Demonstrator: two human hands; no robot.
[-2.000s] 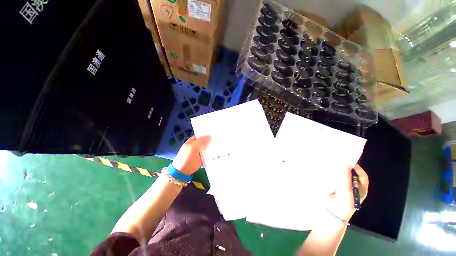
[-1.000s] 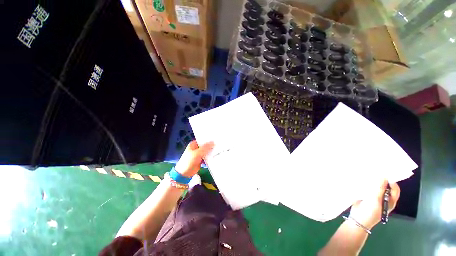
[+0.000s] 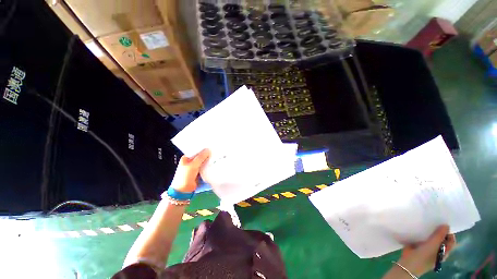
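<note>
My left hand (image 3: 191, 173), with a blue wristband, holds white paper sheets (image 3: 234, 141) by their lower left edge, thumb on top. My right hand (image 3: 430, 252) holds other white sheets (image 3: 400, 201) with faint handwriting, out to the right and apart from the left ones. A dark pen (image 3: 440, 256) is also in my right hand, beside the paper's lower edge. Circuit board panels (image 3: 283, 95) with yellow parts lie in an open black tote (image 3: 340, 147) beyond the sheets. My right fingers are partly hidden by the paper.
A clear blister tray (image 3: 272, 32) with black oval parts rests over the tote's far side. Black totes (image 3: 103, 147) stand stacked at left beside brown cartons (image 3: 147, 49). Striped tape (image 3: 261, 200) crosses the green floor. A dark red box (image 3: 433, 37) is at upper right.
The two groups of sheets have moved apart, my right hand going right and down with its sheets and pen. The view has shifted, showing more panels, a second dark bin and the floor tape.
</note>
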